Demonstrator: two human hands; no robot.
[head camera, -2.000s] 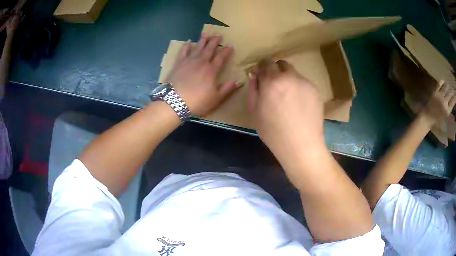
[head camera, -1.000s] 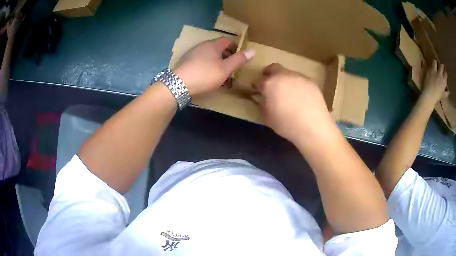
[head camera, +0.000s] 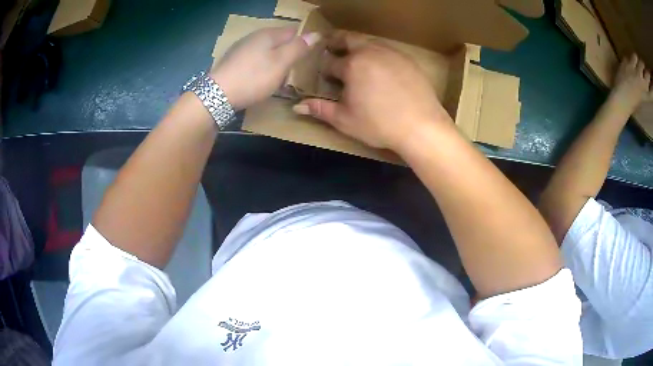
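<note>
A part-folded brown cardboard box blank lies in front of me, its lid panel (head camera: 422, 20) standing at the back. The right end wall is upright, and the right end flap (head camera: 497, 106) lies spread outward. The front side panel (head camera: 322, 134) lies flat toward the table edge. My left hand (head camera: 256, 66) grips the left end wall, thumb on its top. My right hand (head camera: 372, 89) reaches into the tray's left part, fingers at the inner side of the left end wall and thumb near the front. My fingers partly hide the left corner.
The green table (head camera: 154, 86) has a pale front edge. Another brown box (head camera: 77, 16) stands far left, near a dark object (head camera: 43, 68). At right, a neighbour's hand (head camera: 631, 84) touches cardboard pieces (head camera: 588, 43). A grey chair (head camera: 107, 193) is below left.
The lid panel has gone from slanting across the blank to standing at the back. The left end wall is now raised. My right hand has moved left to it.
</note>
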